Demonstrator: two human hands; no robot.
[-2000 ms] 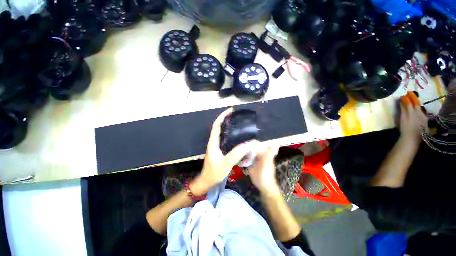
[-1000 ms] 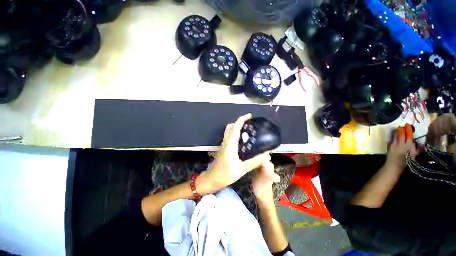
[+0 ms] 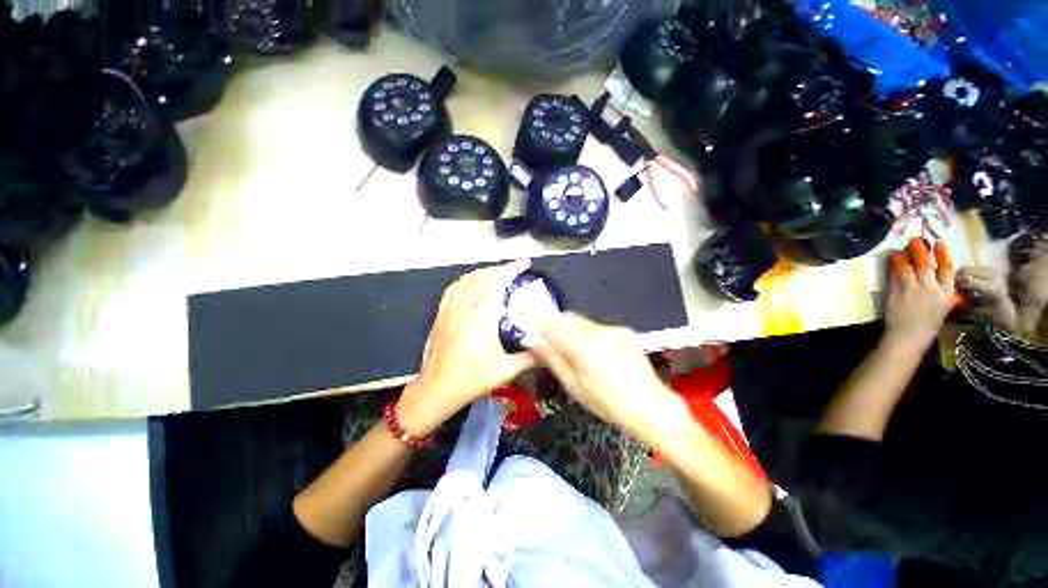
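Observation:
A black camera head (image 3: 510, 333) is held over the dark mat (image 3: 310, 333), its round face with pale dots turned up. My left hand (image 3: 474, 333) grips its left side and shows a red bracelet at the wrist. My right hand (image 3: 592, 362) has its fingers on the face. A small white patch, possibly a wiping cloth, shows at these fingertips; I cannot tell if they pinch it. The underside of the camera head is hidden by my hands.
Several finished-looking camera heads (image 3: 464, 176) stand behind the mat. Pink-handled cutters (image 3: 669, 175) lie right of them. Black housings heap left (image 3: 126, 161) and right (image 3: 804, 172). A clear bag (image 3: 523, 35) is at the back. A neighbour's hand (image 3: 919, 287) is at right.
The camera head has turned from sideways to face up and moved a little left. My right hand has come from below it onto its face. The view has shifted.

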